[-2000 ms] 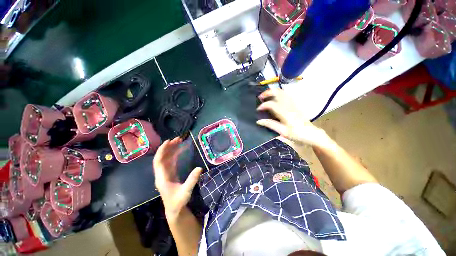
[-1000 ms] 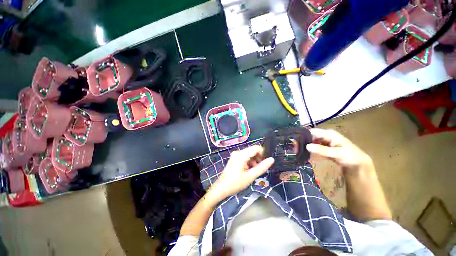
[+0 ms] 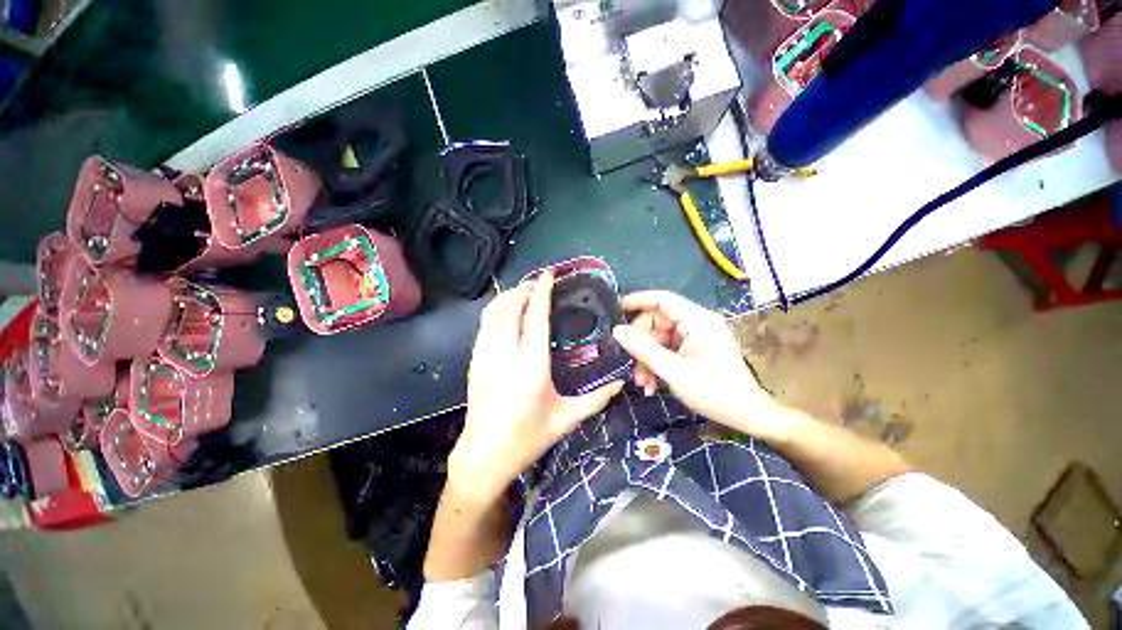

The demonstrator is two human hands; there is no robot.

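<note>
A black ring frame (image 3: 588,322) lies over the open end of a pinkish-red housing (image 3: 578,267) at the bench's front edge. Only the housing's far rim shows clearly past the frame. My left hand (image 3: 517,375) is around the left side, with fingers on the frame's left edge and the thumb at its lower edge. My right hand (image 3: 689,357) holds the frame's right edge with thumb and fingers. How far the frame is seated cannot be told.
Pinkish-red housings (image 3: 351,281) cluster at left. Black ring frames (image 3: 489,187) lie behind my hands. A white-grey screw feeder (image 3: 652,80), yellow-handled cutters (image 3: 710,228) and a blue electric screwdriver (image 3: 898,74) with black cord (image 3: 917,222) are at back right. More housings (image 3: 1034,105) stand beyond.
The black frame has moved left from over my lap onto the housing on the bench. Both hands moved with it, my left hand now reaching around the housing's left side.
</note>
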